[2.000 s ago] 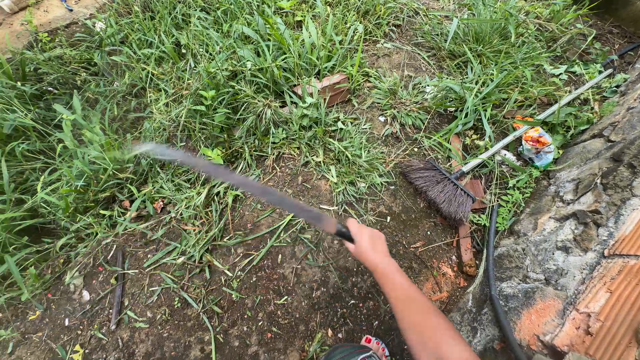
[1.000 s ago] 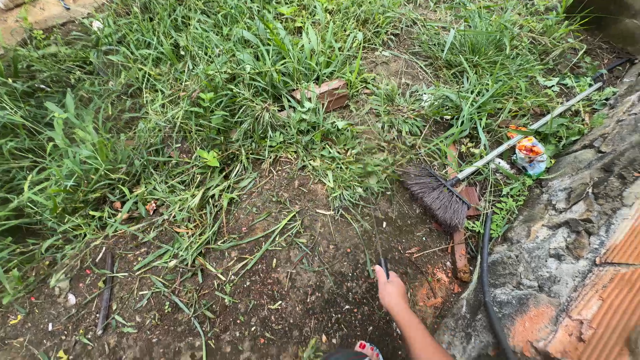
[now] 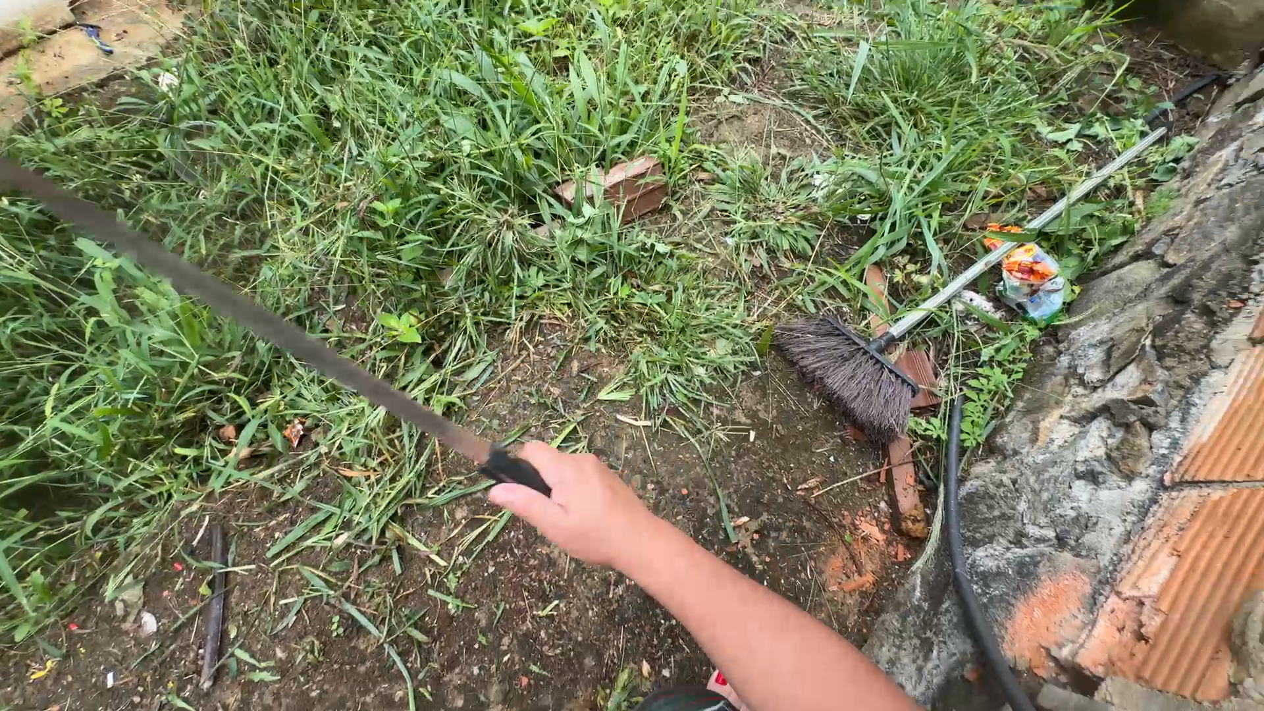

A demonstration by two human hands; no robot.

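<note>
My right hand is closed around the black handle of a machete, low in the middle of the head view. The long, dark blade points up and left over the grass, and its far end runs out at the left edge. Cut blades of grass lie scattered on the bare soil under and around the hand. My left hand is out of view.
At right a broom with dark bristles lies on brick pieces, near a crumpled plastic wrapper. A black hose runs along a stone and brick wall base. A broken brick sits in the grass; a stick lies lower left.
Since one second ago, my right hand has moved up and left, and the machete blade now extends across the left side. Two seconds ago it also pointed left.
</note>
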